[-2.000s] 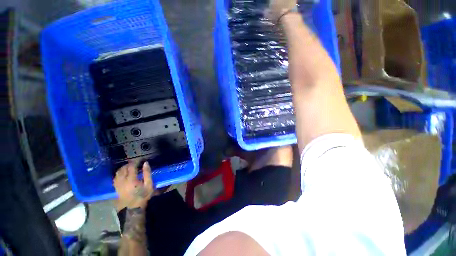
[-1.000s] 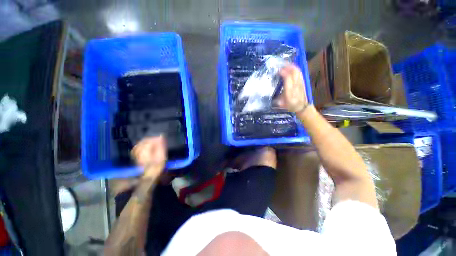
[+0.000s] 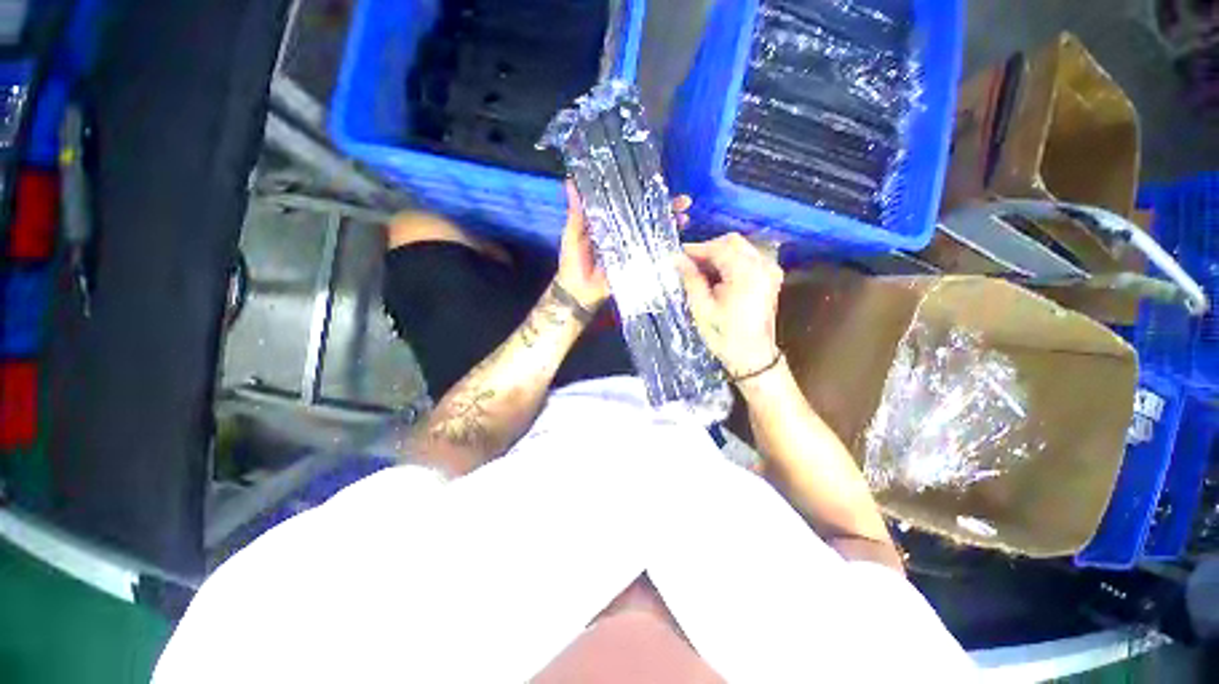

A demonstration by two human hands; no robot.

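Note:
A wrapped bundle of long black housings in clear, wrinkled film is held above my lap, tilted slightly. My left hand grips its left side from beneath. My right hand is at its right side, with bent fingers against the film. I cannot tell how firmly the right fingers pinch it. The left blue crate holds dark housings. The right blue crate holds glossy film-wrapped black bundles.
An open brown carton with crumpled film stands at right. A smaller open carton stands beyond it. A black-matted bench is at left, with red bins and a slim grey tool. Blue crates stand at far right.
The wrapped bundle has come from the right crate to above my lap. Both hands have left the crates and are now at the bundle. The view has shifted, so the crates appear higher.

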